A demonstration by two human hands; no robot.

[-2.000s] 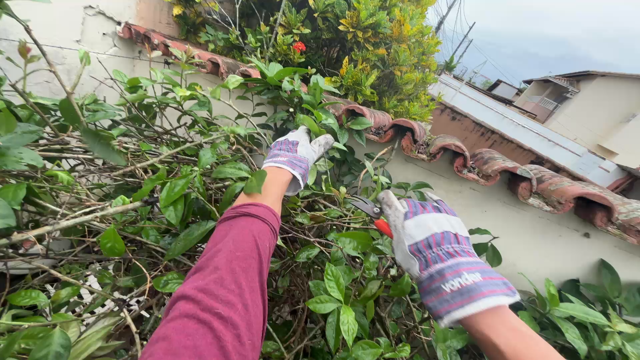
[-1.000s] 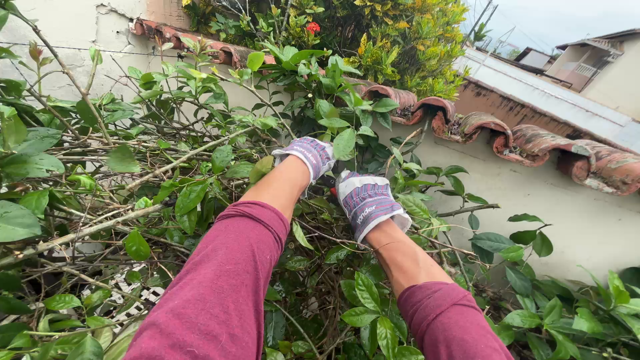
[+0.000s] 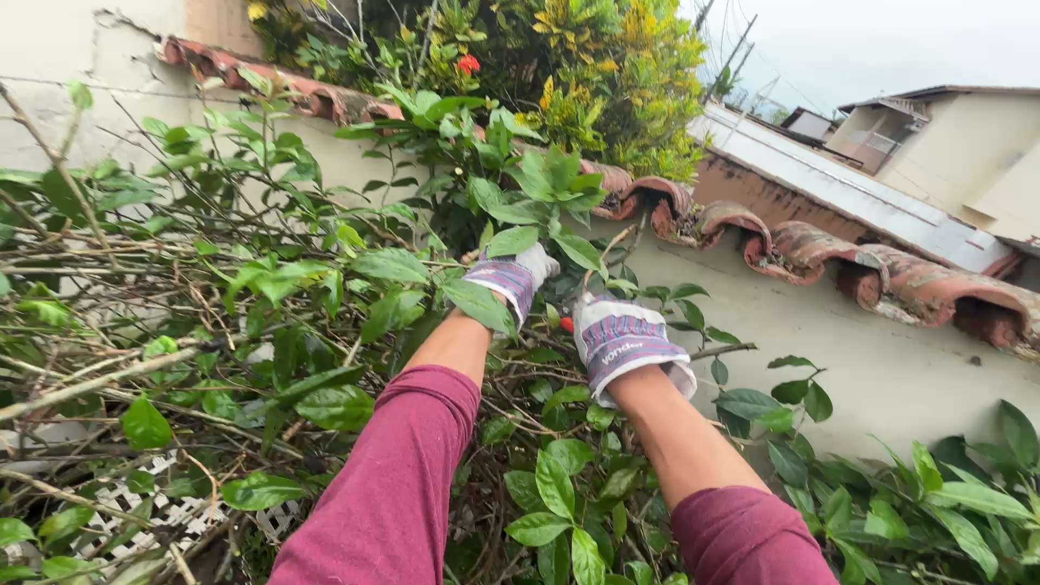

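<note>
Both hands wear striped work gloves and reach into a leafy shrub in front of the wall. My left hand (image 3: 513, 280) is closed around a leafy stem (image 3: 536, 203), whose broad leaves rise above the glove and partly cover it. Just to its right, my right hand (image 3: 621, 337) is closed on pruning shears; only a bit of their red handle (image 3: 567, 323) shows by the glove's edge. The blades are hidden among leaves, so whether they are apart or closed cannot be seen. A cut-looking brown twig (image 3: 727, 350) sticks out right of my right hand.
Tangled branches (image 3: 122, 378) fill the left side, with white lattice (image 3: 154, 504) low behind them. Clay roof tiles (image 3: 812, 252) cap the pale wall (image 3: 812, 357). A yellow-green bush (image 3: 617, 73) with a red flower (image 3: 468, 64) grows beyond it. More foliage (image 3: 959, 504) stands at lower right.
Two seconds ago the hands were farther apart, with the shears' blades showing between them. My right hand has moved left, in close beside my left hand, and the blades are now hidden.
</note>
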